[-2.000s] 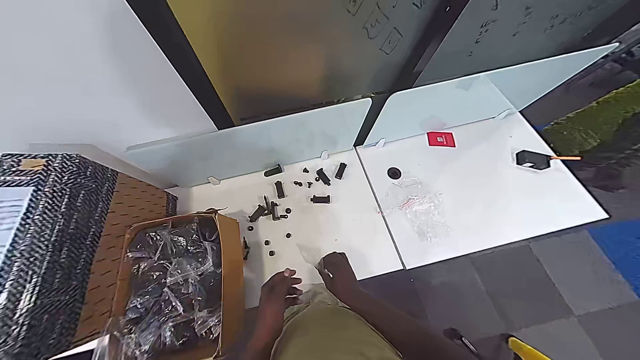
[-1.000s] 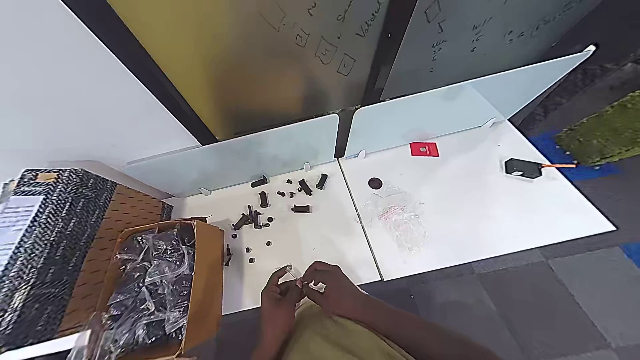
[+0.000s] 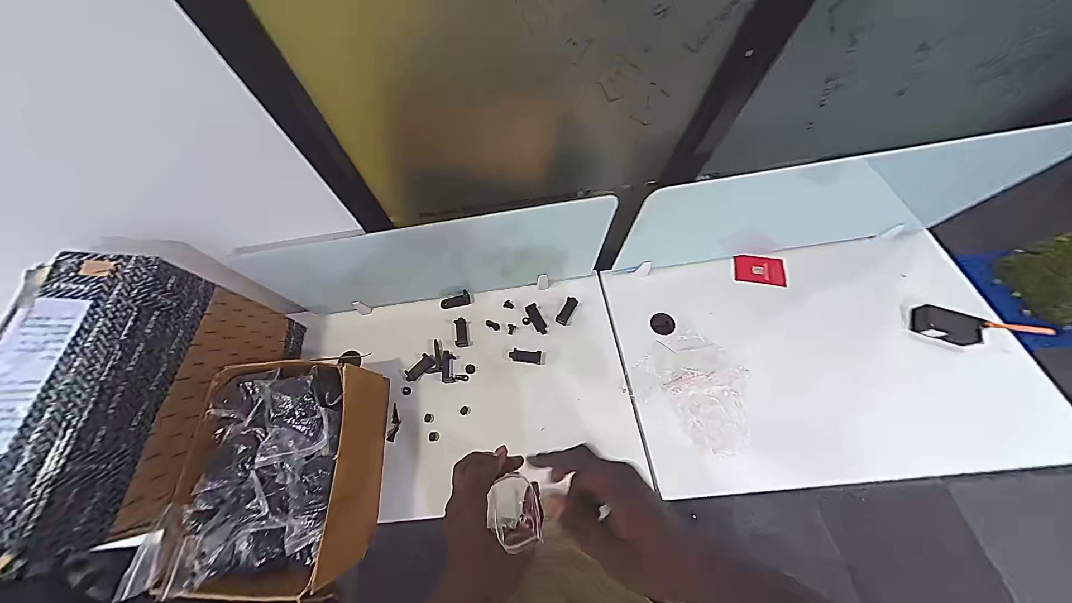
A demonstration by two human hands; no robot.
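My left hand point(image 3: 479, 494) holds a small clear plastic bag point(image 3: 515, 511) at the near edge of the white table. My right hand point(image 3: 590, 494) is just to the right of the bag, its index finger stretched toward the left fingers; whether it grips the bag is unclear. Beyond the hands lie several black cylindrical parts, among them one at the right point(image 3: 526, 357) and one at the back point(image 3: 456, 300). Small black round pieces point(image 3: 465, 410) are scattered nearer to me. An open cardboard box point(image 3: 356, 469) at the left holds many clear bags with dark contents.
Empty clear bags point(image 3: 708, 402) lie piled on the right table, near a black disc point(image 3: 662, 323). A red card point(image 3: 760, 270) and a black device with an orange end point(image 3: 946, 325) are farther off. A patterned large box point(image 3: 109, 360) stands left. Low glass partitions point(image 3: 435, 260) line the back.
The hands have shifted from close together around the clear plastic to slightly apart, with the bag now hanging by my left hand. The scattered black parts appear unmoved.
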